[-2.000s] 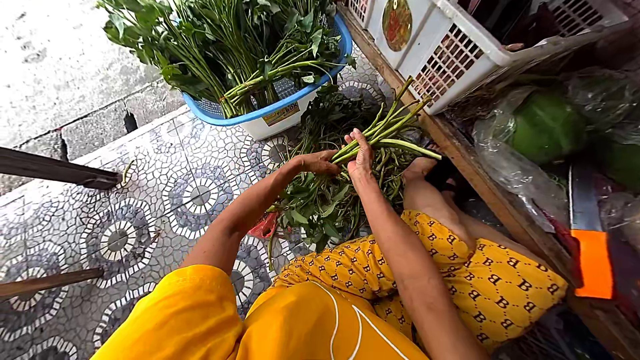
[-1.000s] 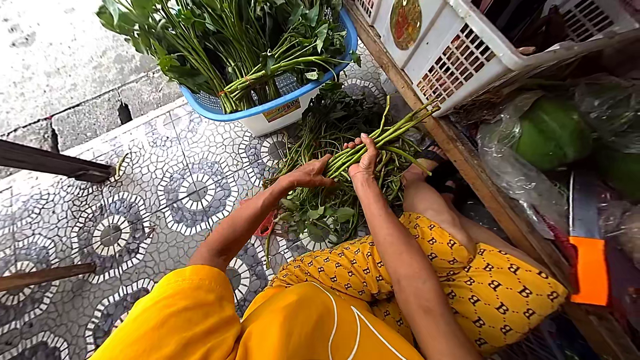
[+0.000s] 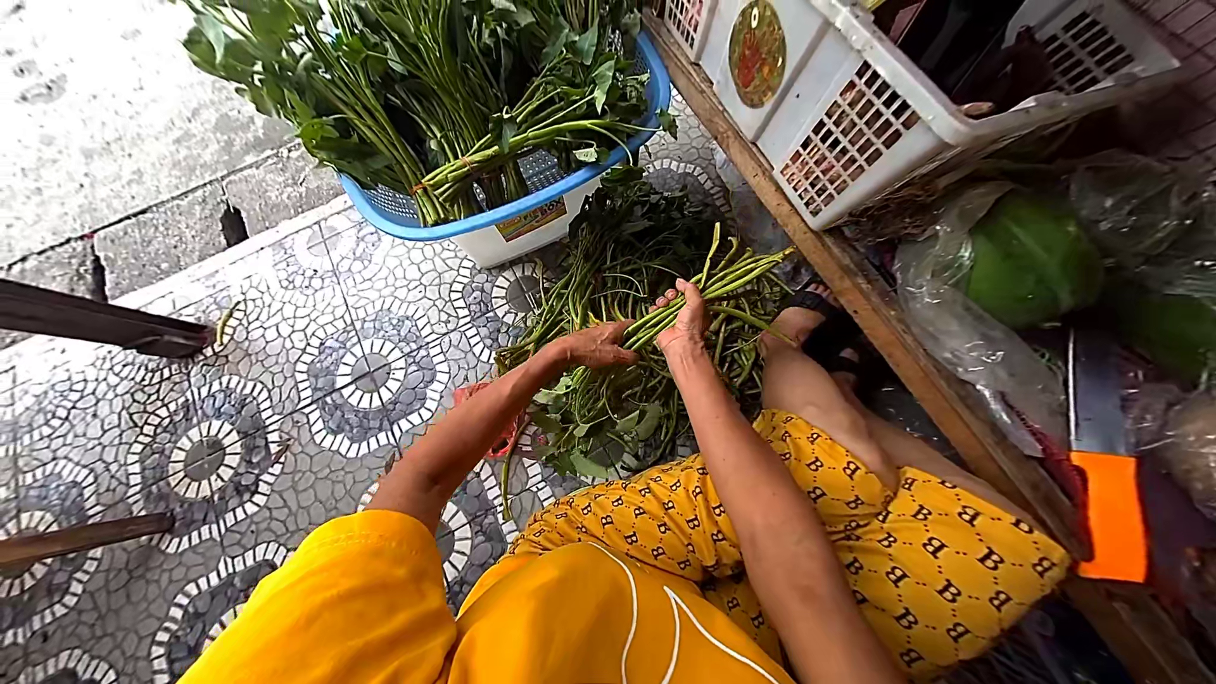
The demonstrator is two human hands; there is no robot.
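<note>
A bundle of long green leafy-vegetable stems (image 3: 739, 277) lies across both hands, its cut ends pointing to the upper right. My right hand (image 3: 686, 318) grips the stems near their middle, with the thumb on top. Just left of it, my left hand (image 3: 600, 344) is closed around the same bundle lower down; its fingertips are partly hidden. Leaves of the bundle hang below the hands and merge with a heap of loose greens (image 3: 627, 237) on the tiled floor, so where one ends cannot be told.
A blue-rimmed plastic basket (image 3: 432, 231) with upright bundled greens stands at the top. White crates (image 3: 855, 142) sit beyond a wooden plank (image 3: 912, 351) at the right. A knife with an orange handle (image 3: 1111, 518) lies beside plastic-wrapped green produce (image 3: 1035, 256). Wooden legs (image 3: 95, 318) reach in from the left.
The stems in my hands now lie closer together, and their ends point more to the upper right than two seconds ago. Both hands stay at nearly the same place.
</note>
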